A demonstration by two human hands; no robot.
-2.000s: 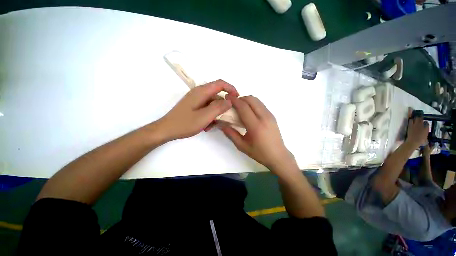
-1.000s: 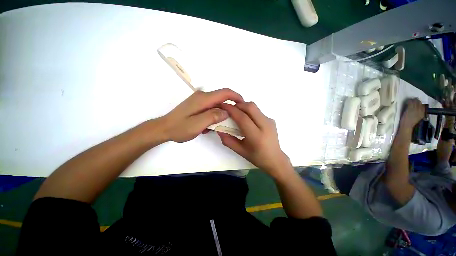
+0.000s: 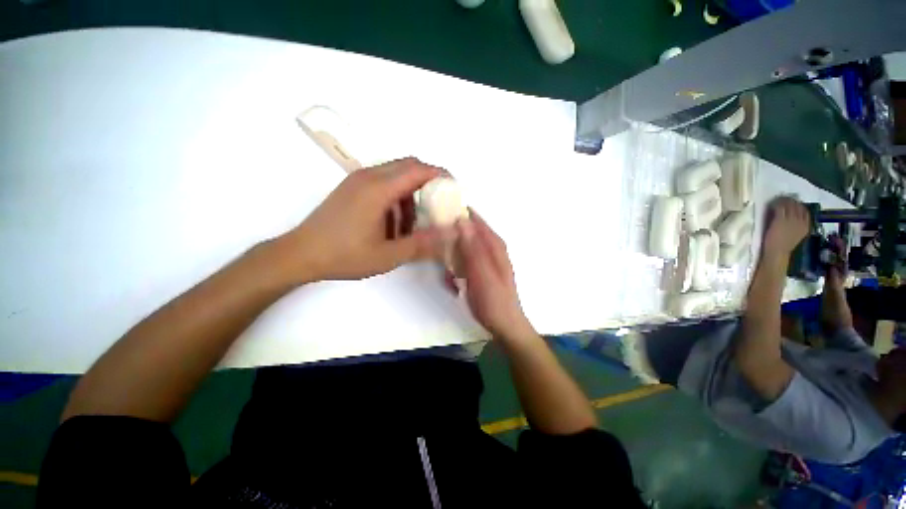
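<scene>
A white-cream plastic housing (image 3: 442,202) is held between my two hands above the white bench, seen nearly end-on and slightly blurred. My left hand (image 3: 363,221) grips it from the left, thumb and fingers around it. My right hand (image 3: 484,268) holds it from the right and below; its fingers are blurred. Part of the housing is hidden by my fingers. A second housing part (image 3: 331,137), white with a narrow tan face, lies slanted on the bench just beyond my left hand.
Several housings (image 3: 702,207) lie on a clear plastic tray (image 3: 646,164) at right. A grey metal post (image 3: 735,65) crosses the upper right. Another housing (image 3: 546,30) lies on the green conveyor belt (image 3: 397,35) beyond the white bench (image 3: 149,189). A person (image 3: 775,368) in grey works at right.
The held housing has been turned from lying sideways under my fingers to showing its rounded end upward. My right hand has turned and shifted left. The housing on the belt has moved left.
</scene>
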